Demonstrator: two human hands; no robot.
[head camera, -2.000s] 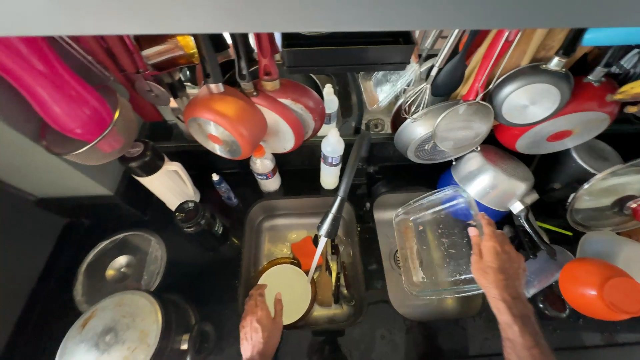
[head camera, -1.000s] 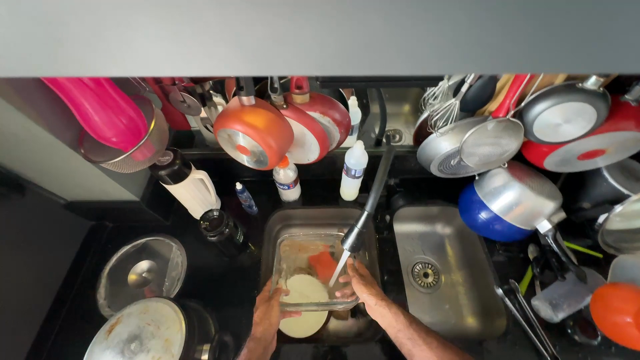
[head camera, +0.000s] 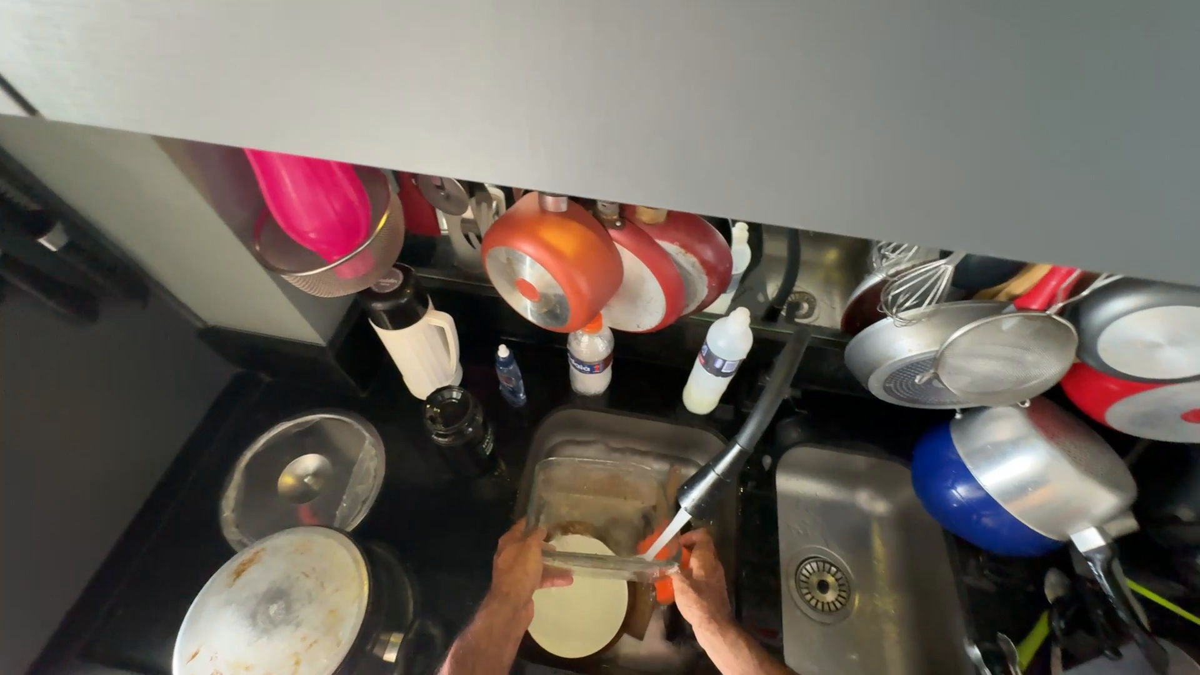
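My left hand and my right hand grip opposite sides of a clear glass baking dish, tilted over the left sink basin. Water runs from the black faucet onto the dish's near edge by my right hand. Below the dish, a cream round plate or bowl lies in the basin. Something orange shows beside my right fingers; its kind is unclear.
The right steel basin has a drain strainer. Bottles, including a white one, stand behind the basins. Pans such as an orange one hang above. A thermos, glass lid and large pot are left; a blue bowl and saucepan are right.
The glass dish was over the right basin in my right hand two seconds ago; it is now over the left basin in both hands. My left hand has moved from the cream dish to the glass one.
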